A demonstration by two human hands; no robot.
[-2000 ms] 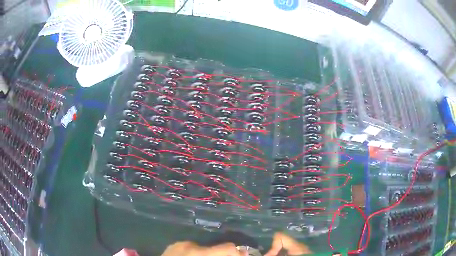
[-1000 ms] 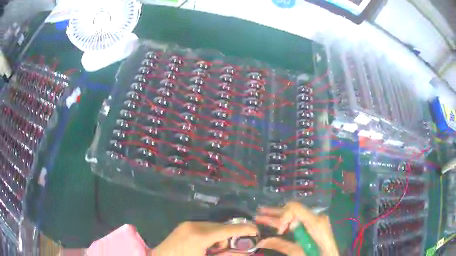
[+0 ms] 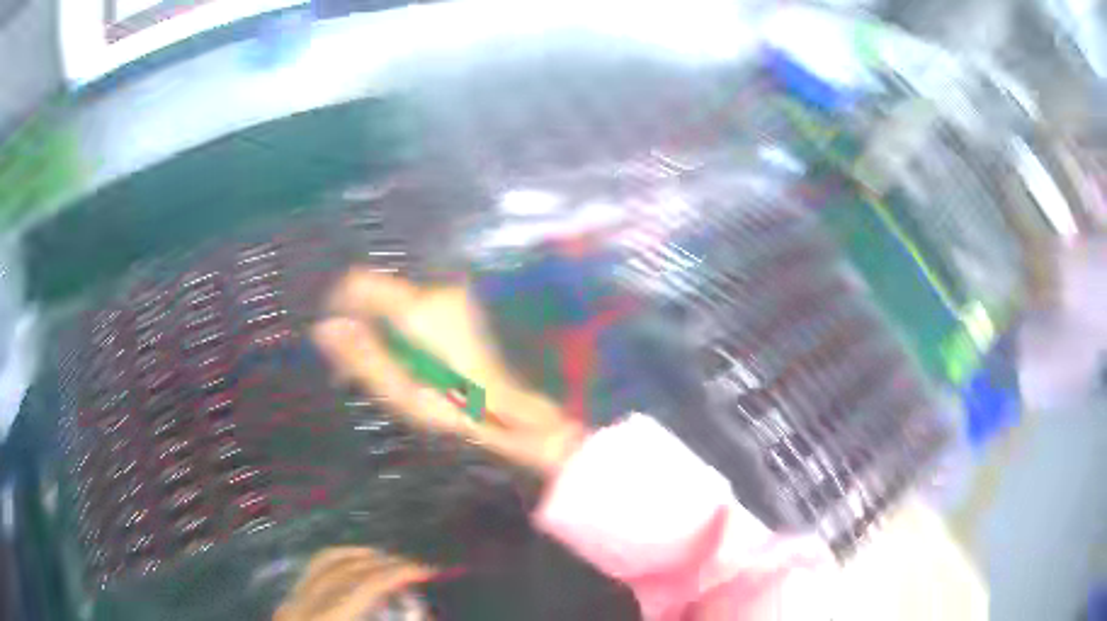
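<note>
The view is strongly blurred. My right hand (image 3: pixel 449 364), with a pink sleeve, is over the right part of the centre tray (image 3: pixel 182 400) and holds the green test probe (image 3: pixel 425 362) across the palm. Whether its fingertips touch a driver cannot be told. My left hand (image 3: pixel 346 587) is at the bottom edge, partly cut off, beside a blurred round metallic thing (image 3: pixel 407 603). What it holds cannot be told. The tray shows rows of small drivers with red wires.
A side tray with drivers (image 3: pixel 801 376) lies to the right. The cloudy stacked trays (image 3: pixel 558 121) stand behind. Red cable (image 3: pixel 580 358) shows beside my right wrist. A monitor edge (image 3: pixel 85 49) is at the top left. A blue object (image 3: pixel 993 406) is at the far right.
The view has swung to the right. My right hand with the green probe has moved away from my left hand, up over the tray. The fan has left the view.
</note>
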